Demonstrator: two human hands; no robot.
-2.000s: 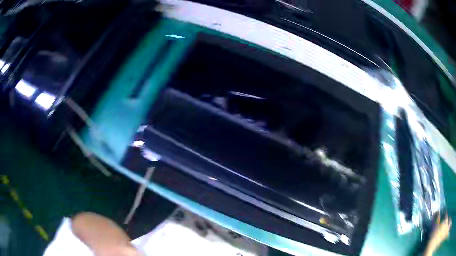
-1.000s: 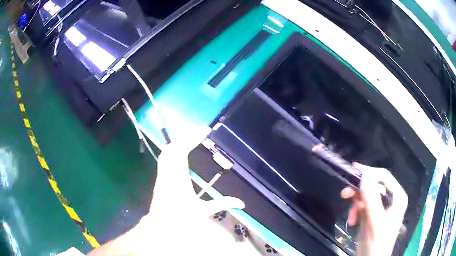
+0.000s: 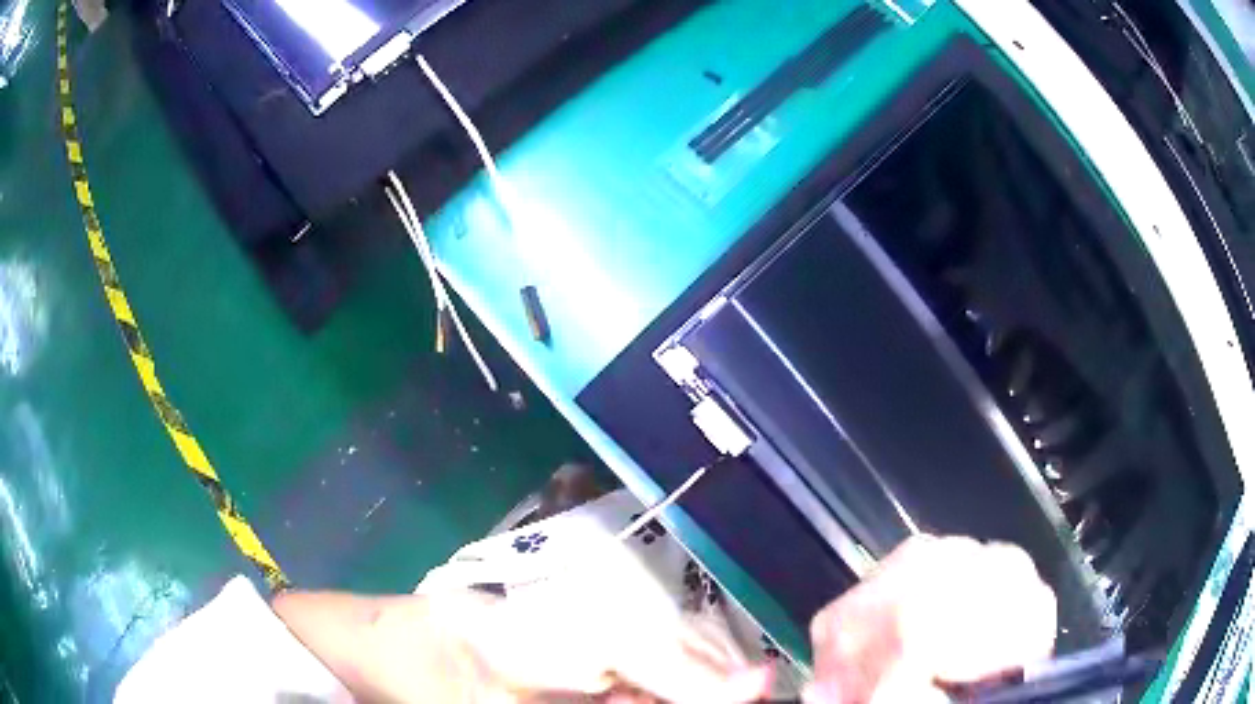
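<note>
A glossy black display panel (image 3: 881, 358) lies in front of me on a black pad, with a white fitting (image 3: 719, 426) at its near left corner. My right hand (image 3: 936, 619) is closed over the panel's near edge, and a bunch of dark strips (image 3: 1087, 671) sticks out on its right side. My left hand (image 3: 606, 640) reaches in from the lower left. Its fingertips are close to my right hand at the bottom edge of the picture. The left fingers are overexposed and partly cut off, so I cannot tell whether they hold anything.
Several black strips (image 3: 791, 85) lie on the green mat (image 3: 606, 206) beyond the panel's left side. Another panel (image 3: 330, 28) is at the top left, with white cables (image 3: 458, 116) hanging from it. A white rail (image 3: 1101, 151) runs behind. Yellow-black floor tape (image 3: 124, 310) is at left.
Since a second ago, my right hand has moved down to the panel's near edge. My left hand has moved away from the cable end, down and right towards my right hand. The view has shifted.
</note>
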